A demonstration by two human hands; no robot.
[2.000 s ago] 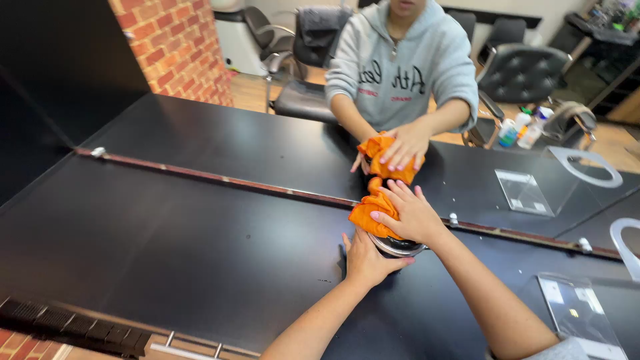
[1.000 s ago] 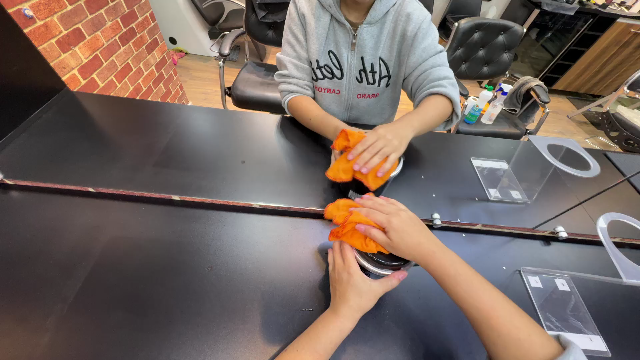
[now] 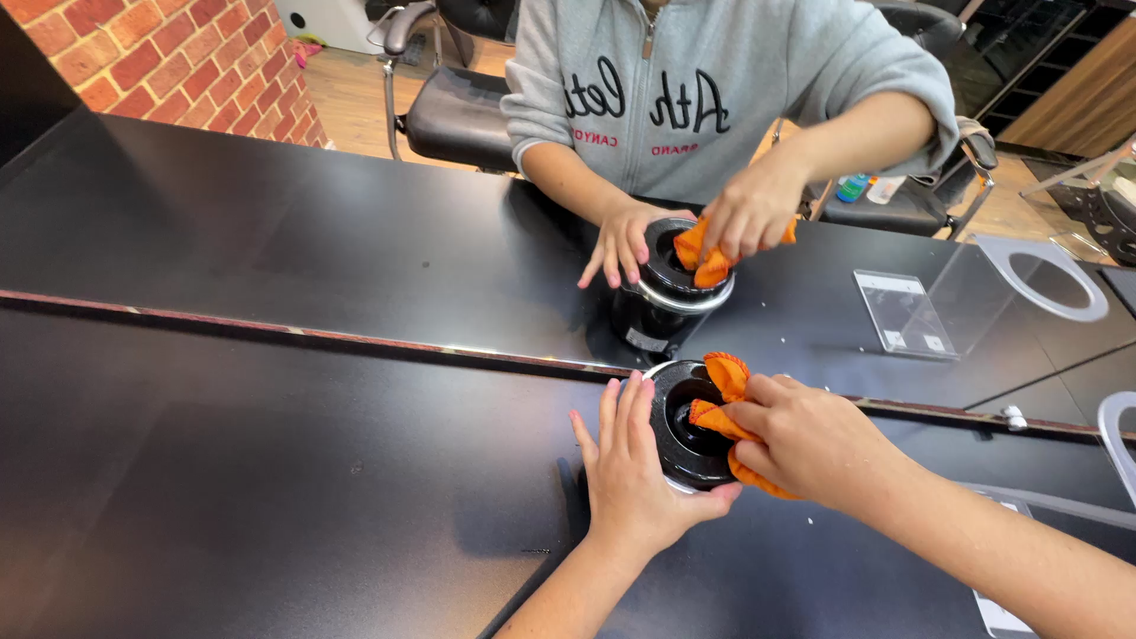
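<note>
A round black appliance, perhaps a wax warmer (image 3: pixel 670 461), stands on the black counter (image 3: pixel 266 479), close to the mirror. It has a silver rim and a recessed black top with a round knob. My left hand (image 3: pixel 635 470) wraps around its left side, fingers spread along the rim and thumb at the near edge. In my right hand (image 3: pixel 790 439) is a bunched orange cloth (image 3: pixel 728 377), which touches the right part of the top and hangs over the edge. The mirror shows the same hands, cloth and appliance.
The mirror (image 3: pixel 355 240) rises along the counter's back edge, above a reddish strip. A white clip (image 3: pixel 1013 417) sits on that edge at right. A clear acrylic holder (image 3: pixel 1003 612) with a ring-shaped part (image 3: pixel 1120 444) stands at the right. A dark cord runs below my left hand.
My right hand has moved from on top of the appliance to its right side, with the cloth. The recessed black top now shows. My left hand still holds the left side.
</note>
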